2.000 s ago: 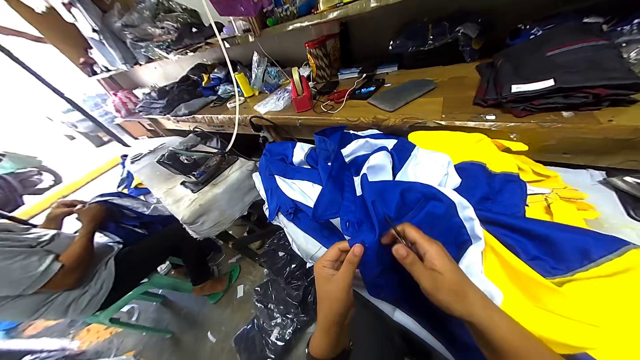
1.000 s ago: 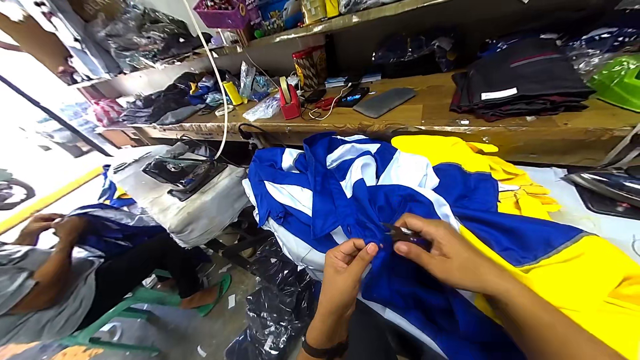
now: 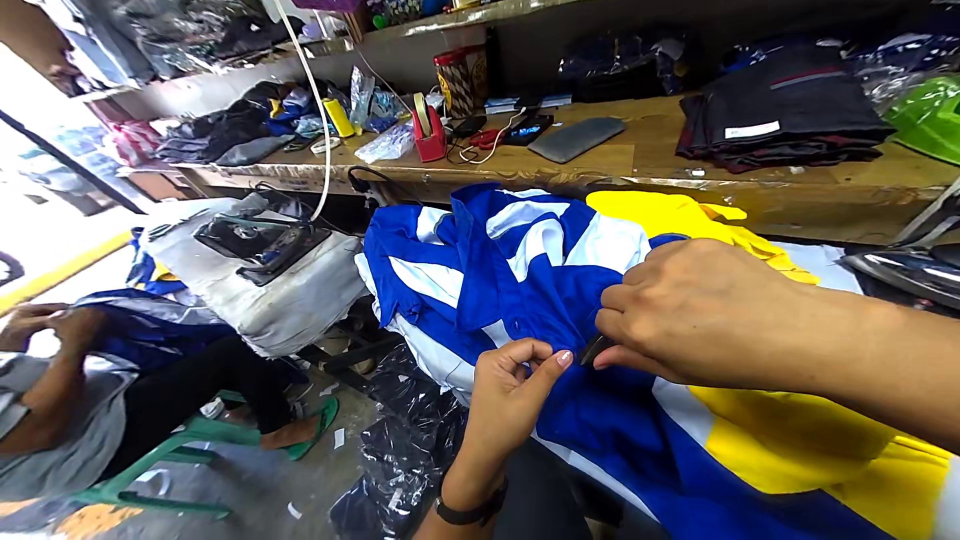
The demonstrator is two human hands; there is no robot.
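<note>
A blue, white and yellow cloth garment (image 3: 600, 420) lies bunched over the surface before me and hangs down toward my lap. My left hand (image 3: 517, 382) pinches a bit of its blue fabric between thumb and index finger. Just right of it, my right hand (image 3: 660, 322) holds a small dark tool (image 3: 595, 350), its tip by the left fingertips; most of the tool is hidden in the fingers, so its kind cannot be told. A buttonhole-like mark shows on the blue strip above the left hand.
A wooden shelf (image 3: 645, 161) behind holds a red tape dispenser (image 3: 429, 135), a phone, a grey flat pad and folded dark clothes (image 3: 780, 112). An iron (image 3: 907, 270) stands at right, another (image 3: 277, 240) on a padded board at left. A seated person (image 3: 67, 390) handles blue cloth at far left.
My right hand has turned over, its back now facing up, and the dark tool still sits in its fingers. The left hand keeps its pinch on the blue fabric.
</note>
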